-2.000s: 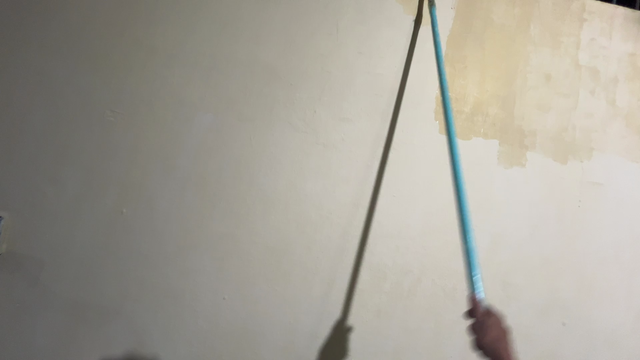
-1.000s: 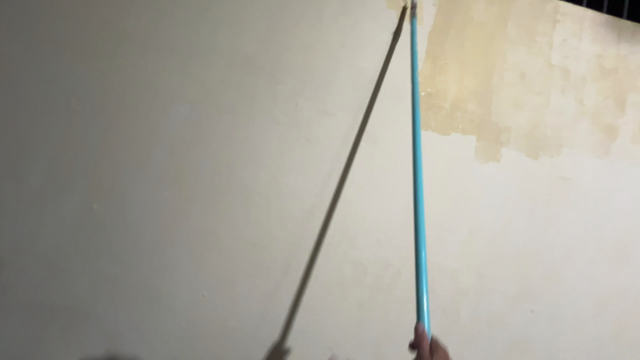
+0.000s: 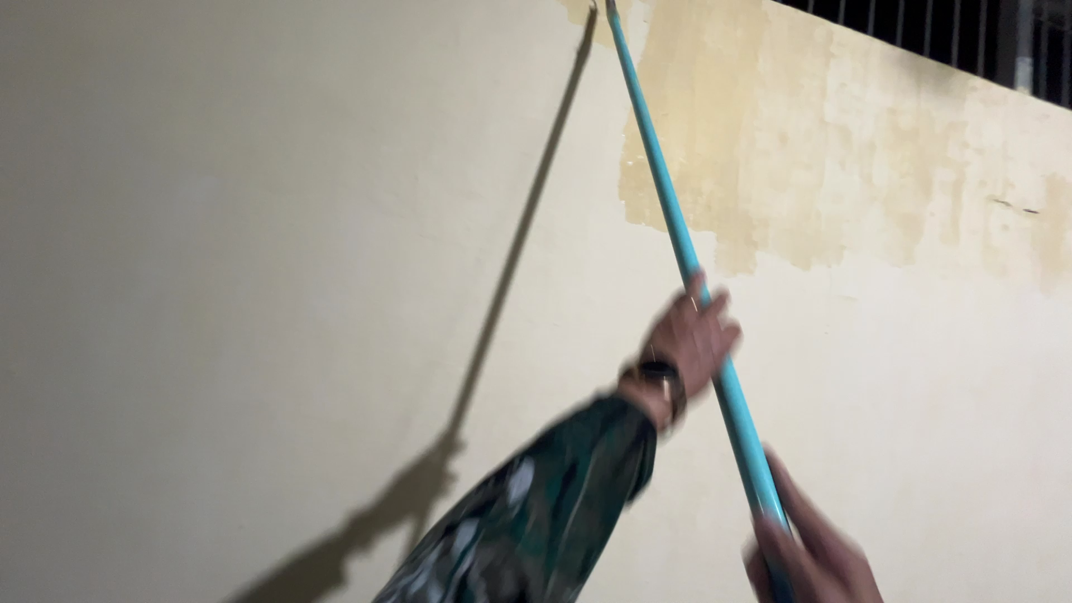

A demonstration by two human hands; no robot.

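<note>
A long turquoise pole slants from the bottom right up to the top edge, where its far end is cut off by the frame. My left hand, with a dark watch on the wrist and a camouflage sleeve, lies across the middle of the pole; its fingers are blurred and partly spread, so how firmly it grips is unclear. Lower down, my right hand is wrapped around the pole near the bottom edge. Behind them is a pale cream wall with a darker yellowish painted patch at the upper right.
Dark vertical railings stand above the sloping top edge of the wall at the upper right. The shadow of the pole and my arm falls on the wall to the left. A small dark mark shows on the wall at the right.
My left hand and sleeved arm have come into view at the middle of the pole. The pole leans more to the left at its top than one second ago.
</note>
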